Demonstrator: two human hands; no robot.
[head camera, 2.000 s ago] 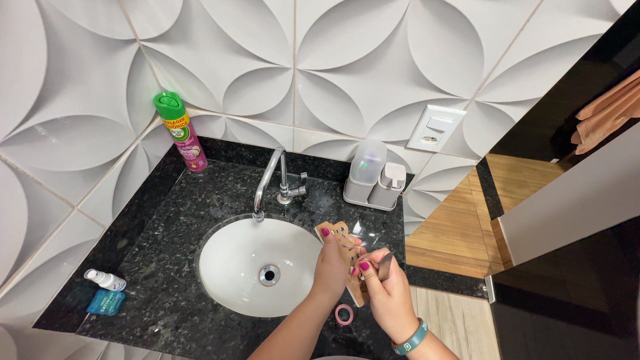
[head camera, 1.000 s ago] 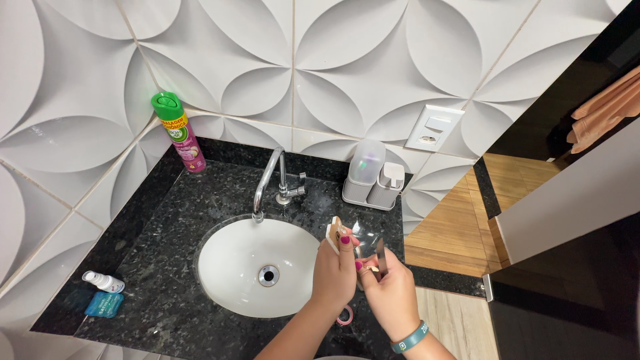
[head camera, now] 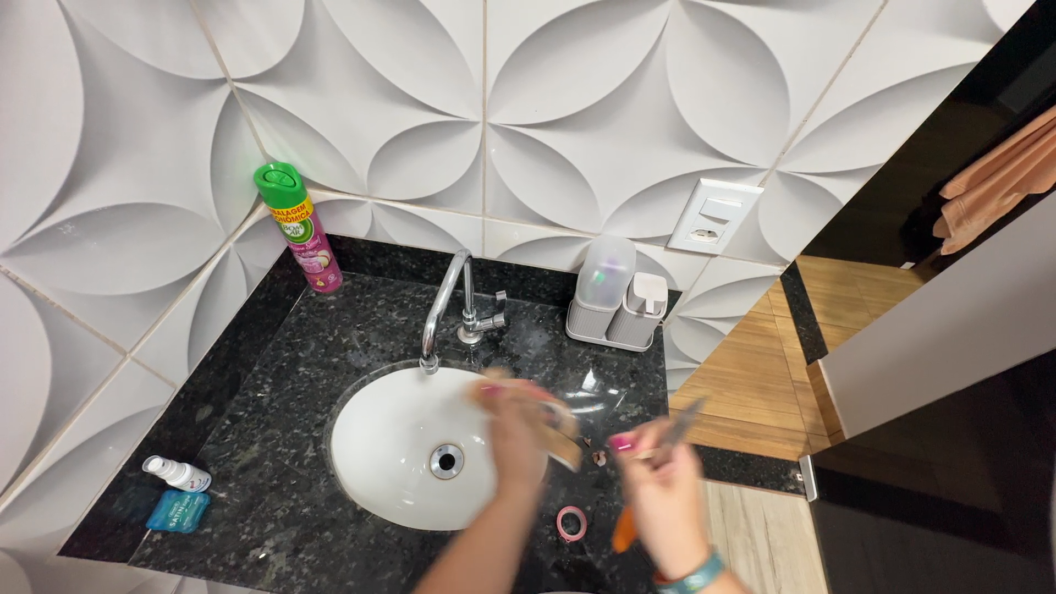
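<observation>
My left hand [head camera: 513,429] is closed around a brown cardboard-like piece [head camera: 563,445], blurred by motion, over the right rim of the white oval sink [head camera: 371,462]. To its right, my right hand [head camera: 667,495] grips a knife with an orange handle [head camera: 624,530]; its grey blade [head camera: 683,419] points up and away. A clear, shiny plastic piece [head camera: 594,396] lies on the dark granite counter behind the hands. Small brown scraps [head camera: 599,457] lie between the hands. A pink ring-shaped roll [head camera: 571,523] rests on the counter nearer me.
A chrome faucet [head camera: 445,305] stands behind the sink. A dispenser set [head camera: 615,309] sits at the back right, an air freshener can [head camera: 301,231] at the back left. A small white bottle [head camera: 176,473] and a blue packet [head camera: 178,511] lie at the left edge.
My hands were close together and have moved apart, the right one to the right with the knife. The pink roll, partly covered by my hands earlier, now shows fully.
</observation>
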